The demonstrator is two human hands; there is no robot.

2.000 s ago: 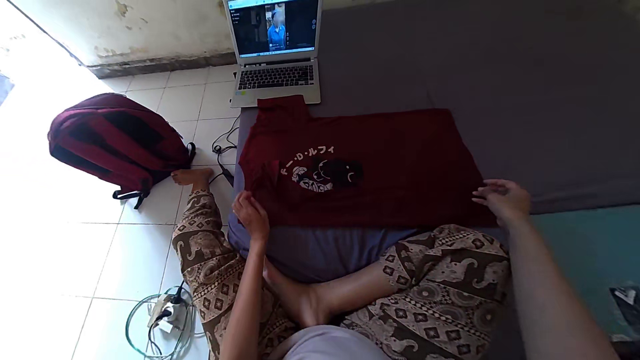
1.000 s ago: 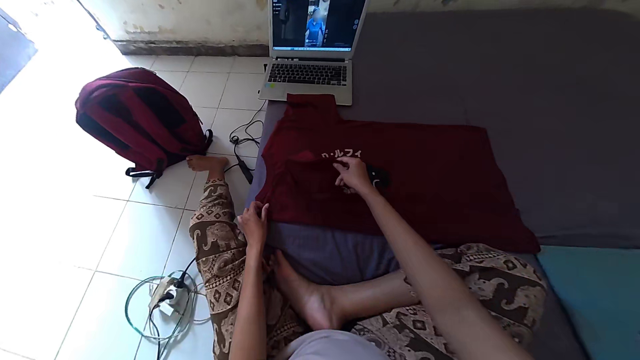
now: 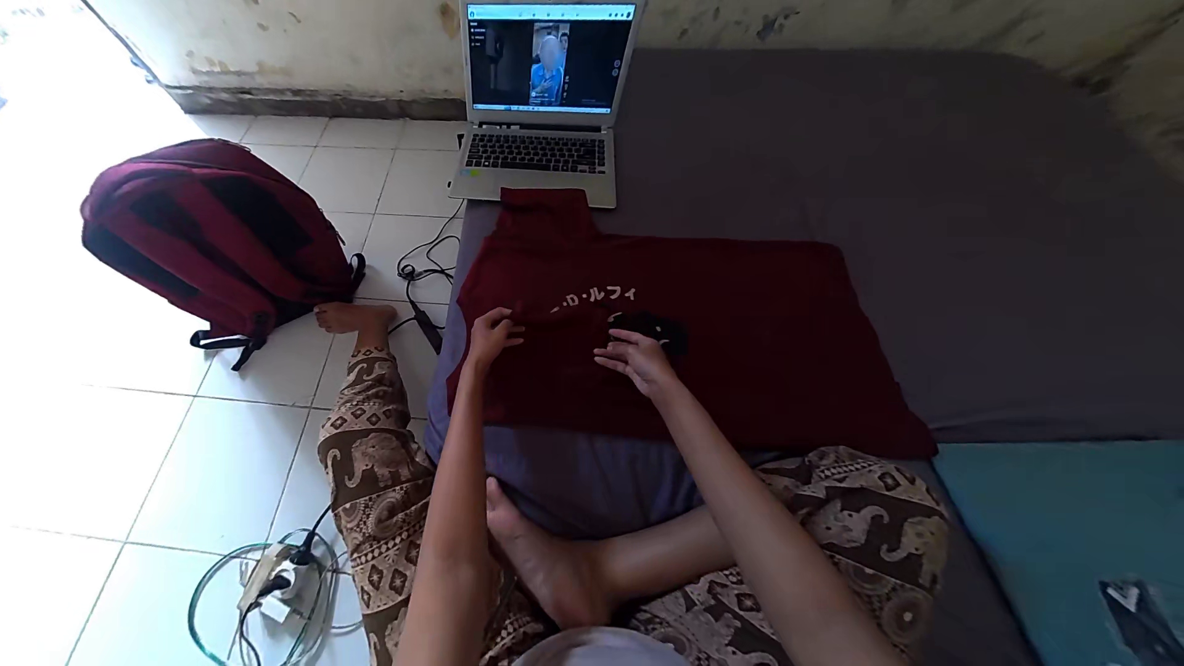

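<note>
A dark red T-shirt point(image 3: 768, 324) with a printed design lies spread on a mattress in front of me, its shoulder end to the left. One sleeve points up toward the laptop. The lower part at the left is folded inward and covers some of the print. My left hand point(image 3: 495, 340) is on the folded cloth near the shirt's left end, fingers bent; whether it pinches the fabric I cannot tell. My right hand point(image 3: 638, 361) rests at the middle of the shirt, beside the dark part of the print, its fingers partly spread at the fold's edge.
An open laptop point(image 3: 536, 153) stands at the mattress's far left edge. A maroon backpack point(image 3: 222, 240) sits on the tiled floor at the left, with a cable point(image 3: 425, 268) beside it. A power strip with plugs point(image 3: 282, 578) lies lower left. Grey sheet point(image 3: 888, 166) extends behind the shirt.
The shirt's near left part has been folded inward over some of the print. My right hand has come from the hem at the right to the middle. My left hand has moved further onto the shirt.
</note>
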